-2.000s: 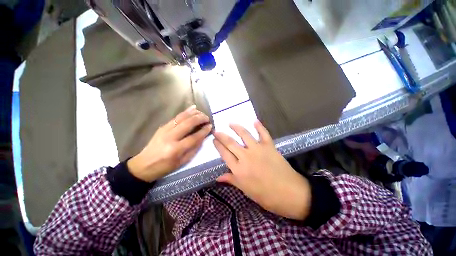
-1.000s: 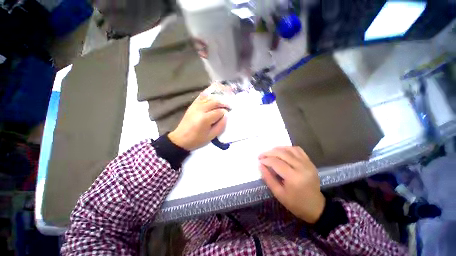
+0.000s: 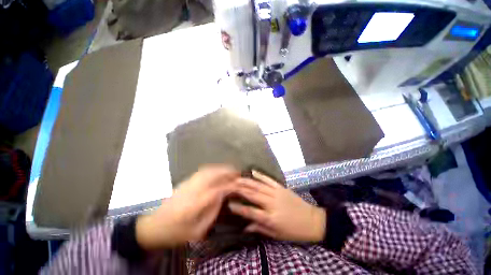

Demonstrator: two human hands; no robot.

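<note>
A brown-olive cut panel [image 3: 221, 140] lies in front of the needle, its far end just short of the presser foot [image 3: 253, 80] and its near part hanging over the table's front edge. My left hand [image 3: 188, 207] is on the panel's near part, blurred. My right hand [image 3: 277, 207] is beside it, fingers bent on the cloth near the table edge. Both hands hold the cloth there; the fingertips overlap folds and partly hide them. The white sewing machine [image 3: 237, 37] stands over the panel's far end, its lamp glaring at the needle.
A long brown panel [image 3: 94, 129] lies along the left table edge. Another brown panel [image 3: 334, 115] lies right of the needle, partly under the machine arm. Blue snips [image 3: 425, 118] lie at right. A ruler tape [image 3: 344, 164] runs along the front edge. Crumpled brown cloth [image 3: 151, 16] is behind the table.
The panel and my left hand have come away from the needle towards the front edge. My right hand has moved left onto the cloth. The view has shifted.
</note>
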